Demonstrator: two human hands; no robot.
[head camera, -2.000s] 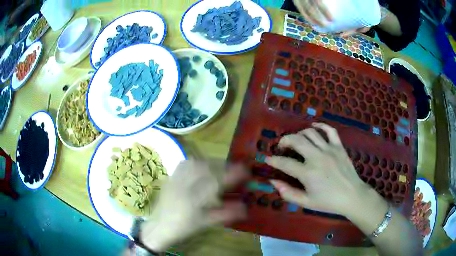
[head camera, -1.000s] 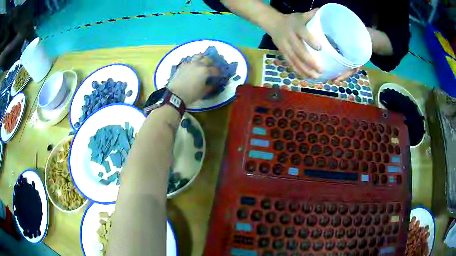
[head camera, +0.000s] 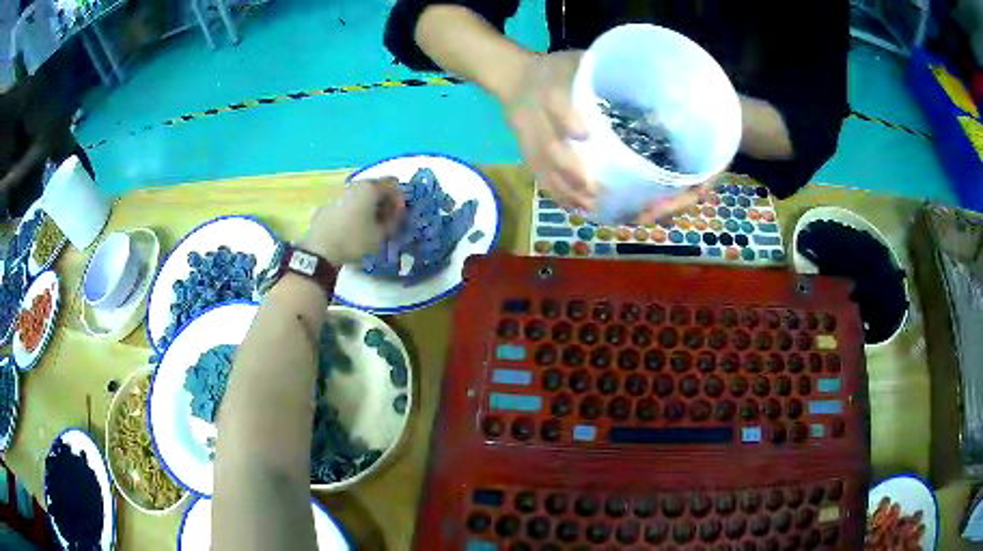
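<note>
My left hand (head camera: 356, 223), with a watch on the wrist, is over the left part of a blue-rimmed plate of blue-grey key pieces (head camera: 425, 239). Its fingers are curled and blurred; I cannot tell whether they grip a piece. My right hand is out of the picture. The dark-red keyboard tray (head camera: 658, 463) lies in front of me, its lower part cut off by the bottom edge. Its upper layout has a long dark bar (head camera: 670, 435), light-blue pieces (head camera: 515, 403) and a yellow piece (head camera: 826, 342) in slots; the round holes look dark.
Across the table, a person's hands (head camera: 550, 129) hold a white tub (head camera: 701, 145) with shiny dark pieces above a multicoloured key sheet (head camera: 658, 239). Beside my forearm are a cream bowl (head camera: 372, 431) and stacked plates. Black pieces (head camera: 857, 274) and orange pieces (head camera: 900, 527) are at right.
My left hand went from beside the tray to the blue-grey plate and now sits at its left part. My right hand has left the tray and the picture. The person's tub is tilted, showing its contents.
</note>
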